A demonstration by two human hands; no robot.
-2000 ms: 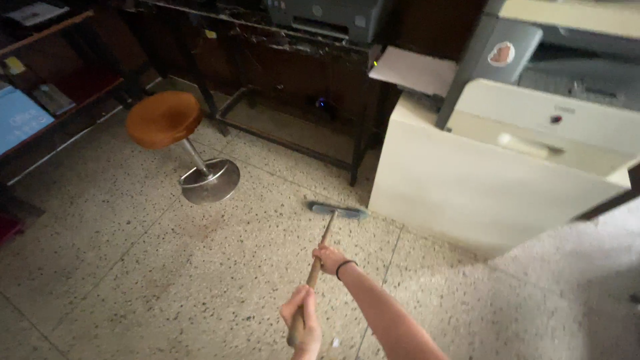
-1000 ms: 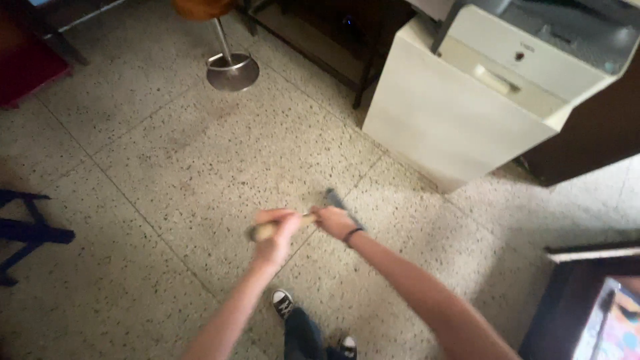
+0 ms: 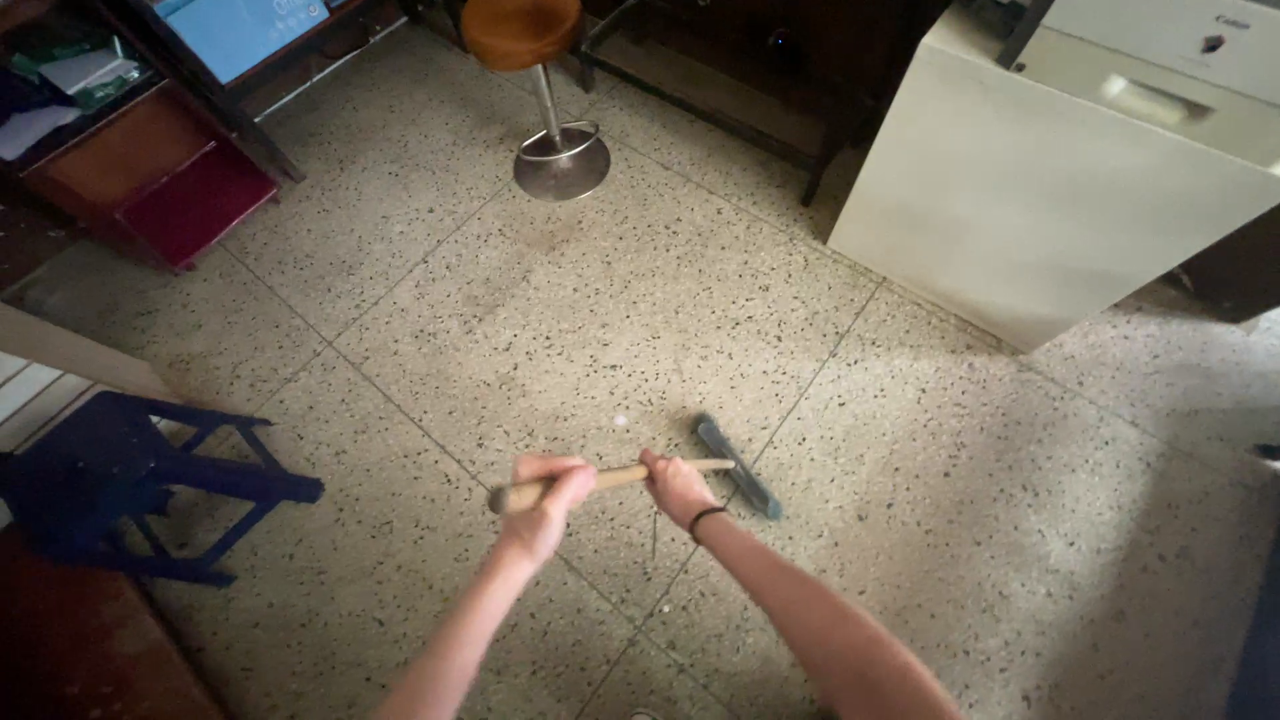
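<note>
A broom with a wooden handle (image 3: pixel 622 476) is held in both my hands above the speckled floor (image 3: pixel 600 330). My left hand (image 3: pixel 548 493) is closed around the handle near its rounded upper end. Farther down the shaft, my right hand (image 3: pixel 677 487) grips it, with a dark band on the wrist. The broom's grey-blue head (image 3: pixel 738 467) lies at floor level just beyond my right hand, its long side slanting down to the right. A small pale speck (image 3: pixel 620 421) is on the floor to the left of the head.
A blue plastic stool (image 3: pixel 150 470) stands at the left. A round orange-brown stool (image 3: pixel 522 32) with a metal base is at the top, beside a dark metal-framed table (image 3: pixel 700 118). At the right are a cream cabinet (image 3: pixel 1040 180) and a Canon machine (image 3: pixel 1170 75). Shelving (image 3: pixel 100 150) fills the upper left.
The view has swung down and left since two seconds ago. The broom handle, which pointed away from me, now lies more sideways, and the broom head is nearer my feet. Both hands keep their hold.
</note>
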